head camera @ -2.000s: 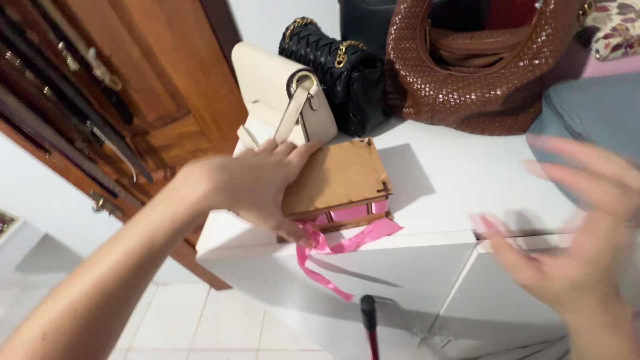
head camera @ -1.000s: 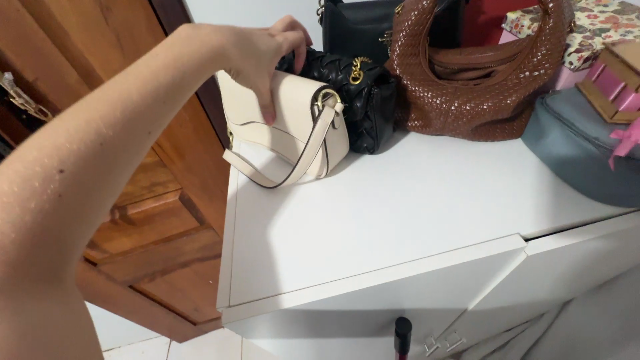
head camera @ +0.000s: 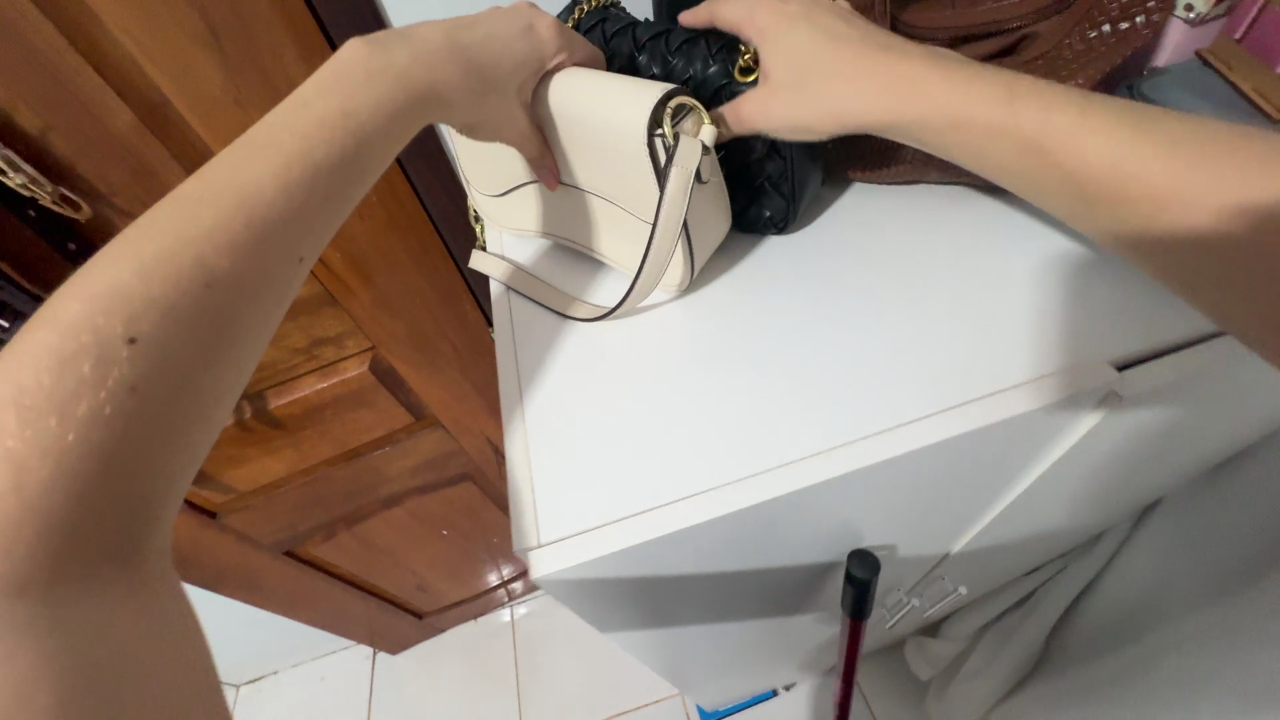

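Note:
My left hand (head camera: 510,85) is on the cream leather handbag (head camera: 600,150), its thumb pressed on the front flap and the fingers hidden behind the bag. The bag stands at the left end of the white cabinet top, its strap looping down in front. My right hand (head camera: 800,70) is at the black woven handbag (head camera: 765,185) with the gold chain, just right of the cream one, thumb and fingers apart around its upper corner. Whether the right hand grips the black bag cannot be told.
A brown woven handbag (head camera: 910,160) lies behind my right forearm on the cabinet top (head camera: 800,350). Beyond it are a grey-blue case (head camera: 1180,90) and a wooden-edged pink box (head camera: 1250,70). A wooden door (head camera: 380,400) stands left. A black-capped red pole (head camera: 858,600) rises before the cabinet.
The wooden box with pink ribbon went from beside the cream bag to the grey-blue case at the right. My left hand moved onto the cream bag, and my right hand came in to the black bag.

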